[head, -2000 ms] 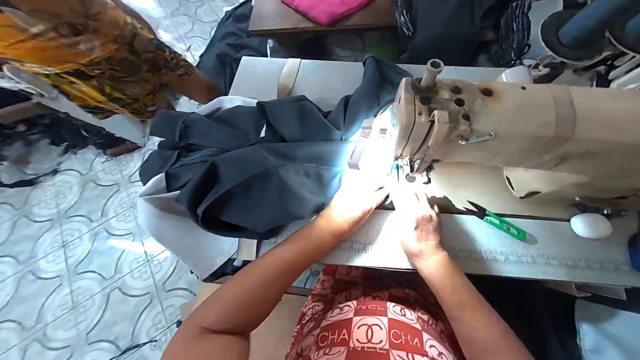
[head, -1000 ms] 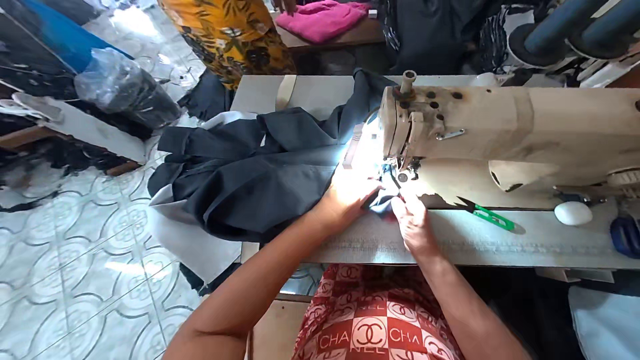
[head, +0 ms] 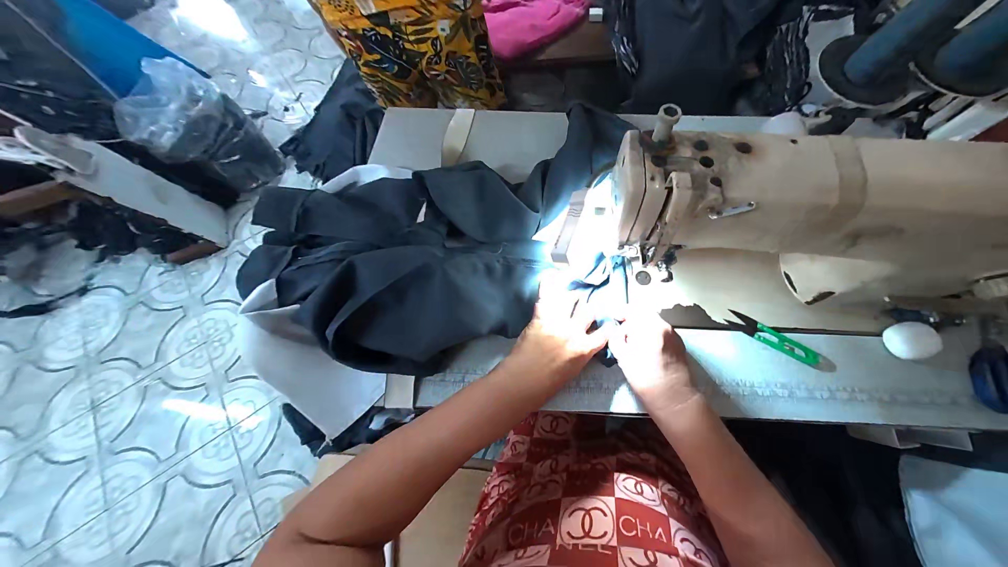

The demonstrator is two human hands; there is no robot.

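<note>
Under the bright lamp, my left hand (head: pixel 561 327) and my right hand (head: pixel 652 350) pinch a fold of dark fabric between them, just in front of the needle area of an industrial sewing machine (head: pixel 748 197). Glare washes out the fingertips and part of the cloth. The rest of the dark garment (head: pixel 425 291) lies bunched on the table, left of the machine head, with a piece of white cloth (head: pixel 315 366) beneath it hanging past the table's edge. Green thread snips (head: pixel 787 346) rest to the right of my right hand.
A white rounded object (head: pixel 912 340) lies on the sewing table (head: pixel 787 390) at the right. Beyond the table stands a person in patterned yellow-orange clothing (head: pixel 441 55), near a pink cloth (head: pixel 535 24). A wrapped plastic bag (head: pixel 197 118) is at the upper left, above the tiled floor.
Both hands have drawn slightly nearer to the table's front edge, away from the needle, with dark fabric between them. The view has shifted somewhat.
</note>
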